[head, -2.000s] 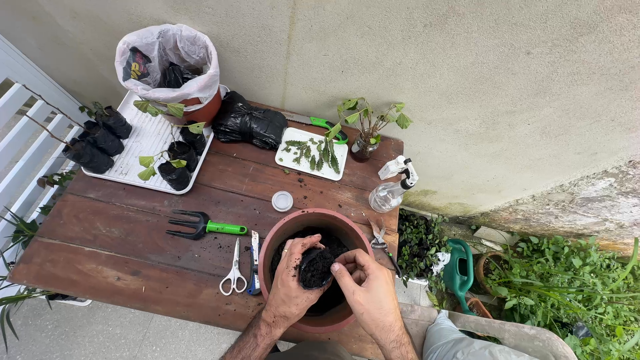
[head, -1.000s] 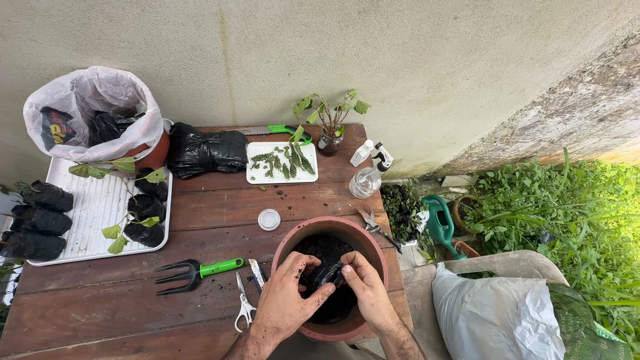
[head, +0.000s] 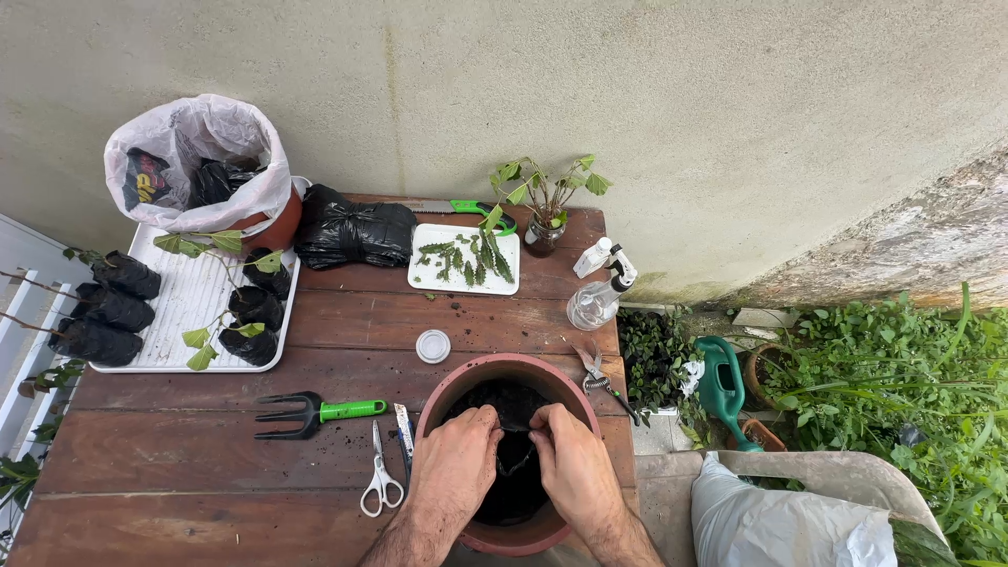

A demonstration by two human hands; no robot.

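Over a terracotta-coloured pot [head: 453, 383] that holds dark soil, my left hand [head: 461, 457] and my right hand [head: 575, 465] pinch the rim of a black plastic nursery bag [head: 513, 449] between thumbs and fingers. The bag's mouth faces up; its inside looks dark, and how much it holds cannot be told. Left of the pot lie a utility knife [head: 405, 437], white scissors [head: 379, 480] and a green-handled hand fork [head: 323, 413]. Pruning shears [head: 600, 378] rest at the pot's right, and a round white lid [head: 433, 346] lies behind it.
A white tray [head: 189, 315] bears several black bags with cuttings, beside a plastic-lined pot [head: 268, 228]. Along the back are a black plastic bundle [head: 354, 232], a pruning saw [head: 472, 207], a small tray [head: 465, 281] of cactus-like cuttings, a jar of cuttings [head: 543, 234] and a spray bottle [head: 594, 303].
Two seconds ago my left hand held a bag showing dark soil at its top. Now both hands hold a bag by its rim inside the pot. The view has shifted.
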